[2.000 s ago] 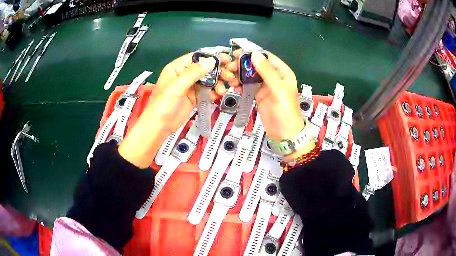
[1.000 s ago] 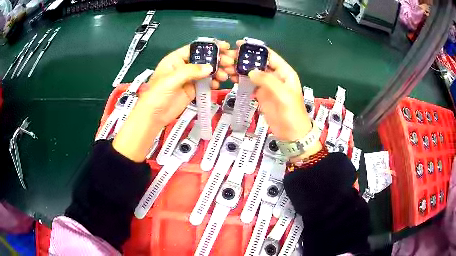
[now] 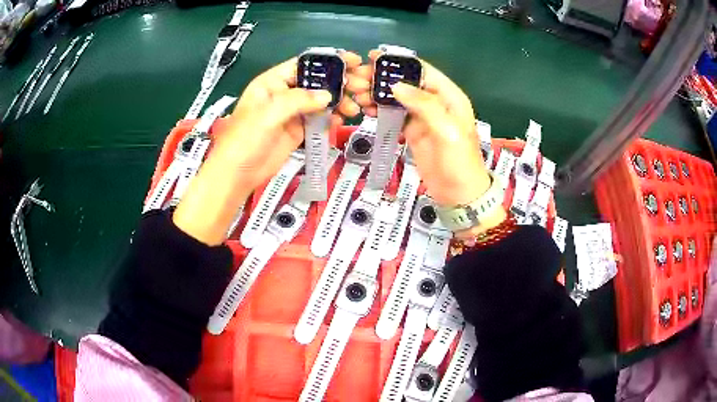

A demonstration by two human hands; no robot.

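Note:
My left hand holds one smartwatch, its screen up and lit with a list of icons and text. My thumb lies on the screen's lower edge. My right hand holds a second smartwatch beside it, showing a similar list, with my thumb on its lower part. Their pale straps hang down over the orange-red compartment tray. Several white-strapped watches lie face down across the tray, such as one watch near its middle. My forearms cover parts of the tray.
Two strapped watches lie on the green bench beyond the tray. Loose white straps lie at left. At right are a paper slip, a tray of watch cases and a grey post. A person's arm shows far right.
Both watches' screens have gone from other displays, last an icon grid, to a list. Both hands sit slightly higher in view, and the thumbs have shifted on the screens.

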